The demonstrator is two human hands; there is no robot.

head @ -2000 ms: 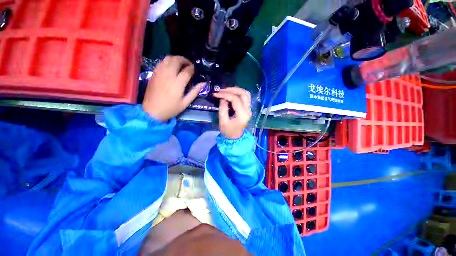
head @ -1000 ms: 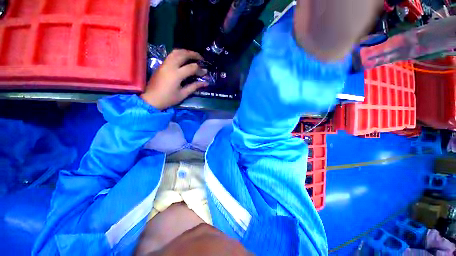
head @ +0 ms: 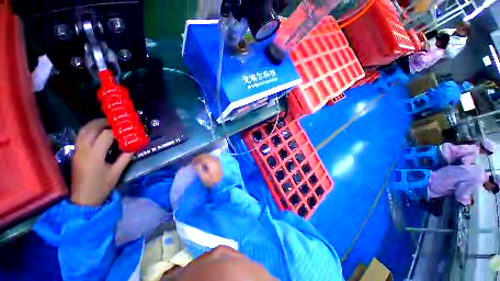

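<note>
The toggle clamp's ribbed red grip [head: 121, 112] points down toward me over the black test fixture [head: 159, 123]. My left hand [head: 97, 162] is at the fixture's near left, thumb and fingers curved beside the grip's end; whether it holds anything is hidden. My right hand [head: 207, 169] is blurred, fingers curled, in front of the bench edge; I cannot tell if it holds anything. The spot under the grip is hidden.
A blue box [head: 241, 71] with white lettering stands right of the fixture, thin tubing beside it. A red tray [head: 27, 137] lies at left. A lower red tray [head: 307, 164] holds dark discs. Stacked red trays [head: 323, 68] stand behind. People in pink [head: 458, 173] are at far right.
The view has turned to the right. The red grip now shows lowered over the fixture. My right arm has come back from its raised reach to near my body. My left hand stays by the fixture.
</note>
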